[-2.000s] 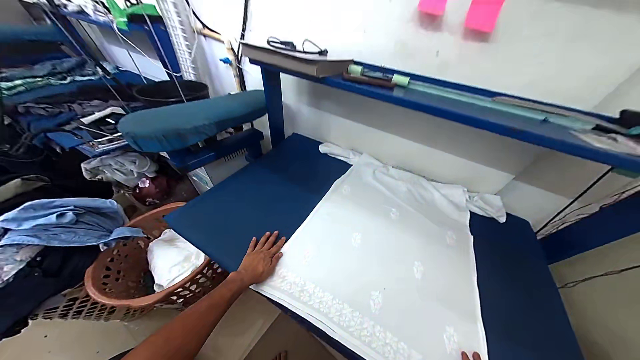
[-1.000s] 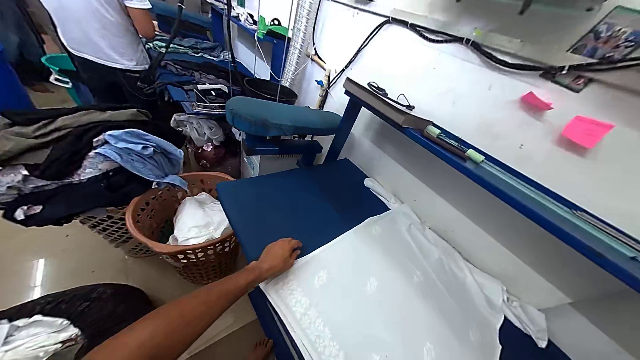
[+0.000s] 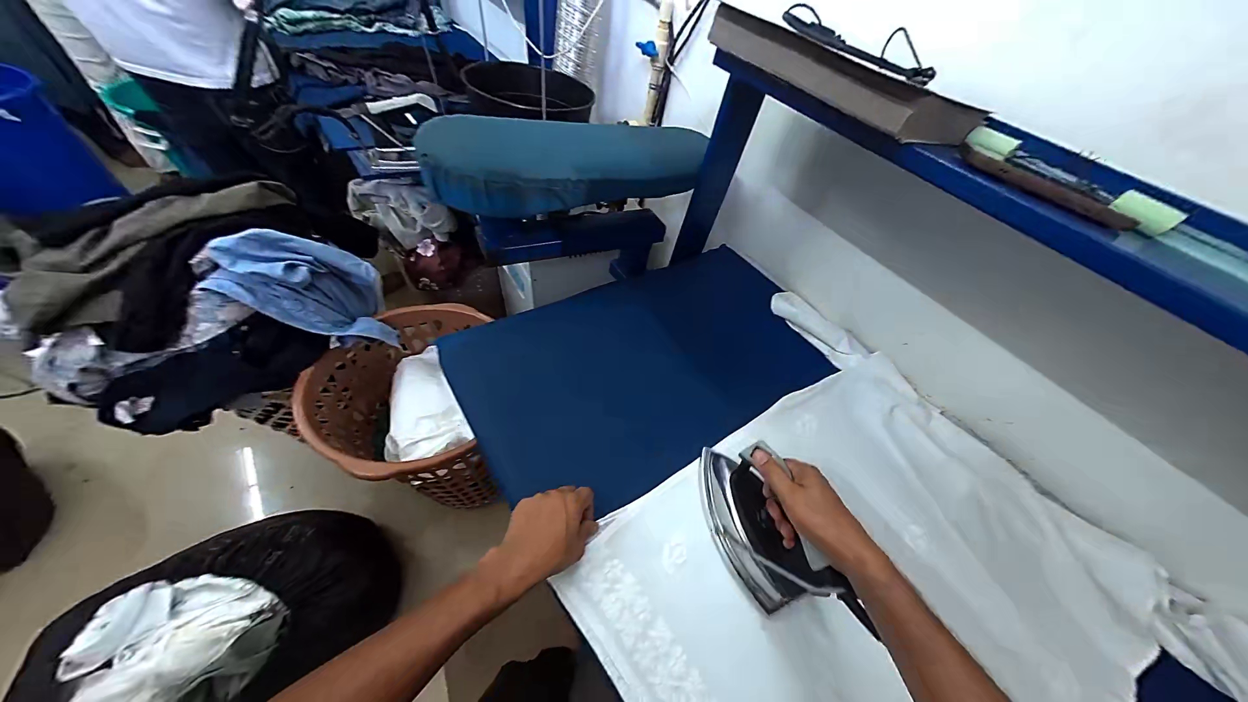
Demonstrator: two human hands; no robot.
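Note:
A white embroidered garment (image 3: pixel 877 468) lies spread over the blue padded ironing table (image 3: pixel 624 370), its sleeves toward the wall. My right hand (image 3: pixel 804 507) grips the grey handle of an electric iron (image 3: pixel 746 536), which is over the garment, its soleplate edge showing on the left. The iron's cord runs back beside my right forearm. My left hand (image 3: pixel 554 526) has its fingers closed on the garment's near left edge, at the table's front edge. Part of the embroidered border shows between my two hands.
A brown plastic basket (image 3: pixel 390 468) with white cloth stands left of the table. Behind it is a teal sleeve board (image 3: pixel 556 161). A blue shelf (image 3: pixel 1072 214) runs above the table. Piled clothes (image 3: pixel 146 283), a black bundle (image 3: pixel 361 575) and a person (image 3: pixel 166 49) are at left.
My right hand now holds the iron over the garment; neither earlier frame shows the iron. My left hand has gone from lying flat with spread fingers to closed at the garment's edge. The view has swung left.

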